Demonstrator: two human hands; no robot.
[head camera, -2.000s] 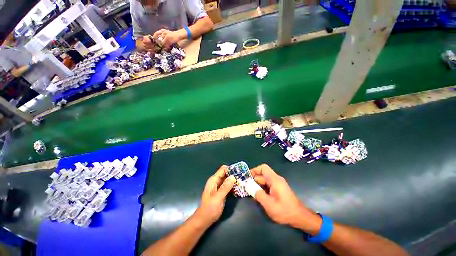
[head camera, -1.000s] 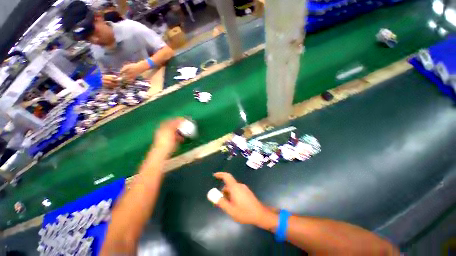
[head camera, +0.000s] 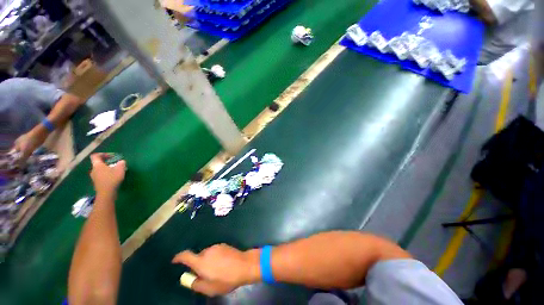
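My left hand (head camera: 107, 174) is over the green conveyor belt, its thumb and fingertips around a small greenish circuit-board assembly (head camera: 113, 159), mostly hidden by the fingers. A white unit (head camera: 82, 207) lies on the belt just below and left of that hand, partly beside the forearm. My right hand (head camera: 218, 269) is over the dark green bench with nothing seen in it, fingers apart, a pale wrap on one fingertip. A pile of wired board assemblies (head camera: 238, 184) lies on the bench beyond my right hand, against the belt's edge.
A slanting pale post (head camera: 185, 83) stands at the belt edge. More units (head camera: 302, 36) lie on the belt. A blue sheet with clear housings (head camera: 417, 50) is at the upper right. A person's arm (head camera: 59, 110) is opposite, at left. A thin white stick (head camera: 237, 164) lies behind the pile.
The view has turned right, bringing in the right-hand blue sheet and the floor. My left hand, earlier with a white unit over the belt, now has a greenish piece. My right hand stays empty.
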